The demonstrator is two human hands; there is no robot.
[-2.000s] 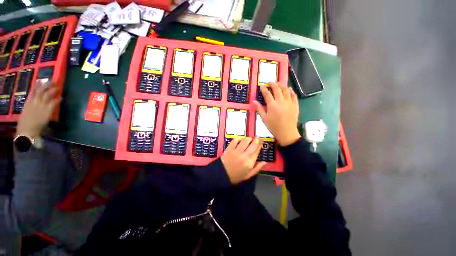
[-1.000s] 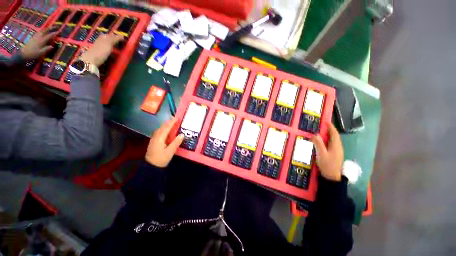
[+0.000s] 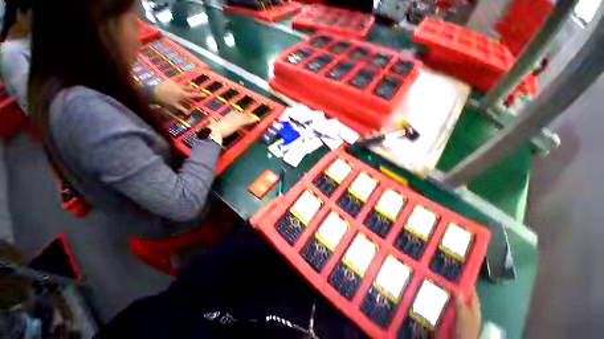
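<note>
The red foam tray (image 3: 266, 217) is in front of me at the lower centre, slanting down to the right. It holds two rows of keypad phones (image 3: 355, 263), face up, with white lit screens and yellow trim. My right hand (image 3: 469, 320) is at the tray's lower right edge, gripping it, partly cut off by the picture's bottom. My left hand is not in view. Whether the tray touches the bench cannot be told.
A seated person in a grey sleeve (image 3: 185, 192) handles another phone tray (image 3: 228, 157) on the left. Stacked red trays (image 3: 331, 99) stand behind. A heap of small white and blue pieces (image 3: 301, 136), an orange-red piece (image 3: 264, 183), a mallet (image 3: 391, 136) and a smartphone (image 3: 500, 255) lie around my tray.
The view has swung up and left, showing the neighbour and stacked trays. The tray now appears lower and farther right. My left hand has gone out of view; my right hand stays at the right edge.
</note>
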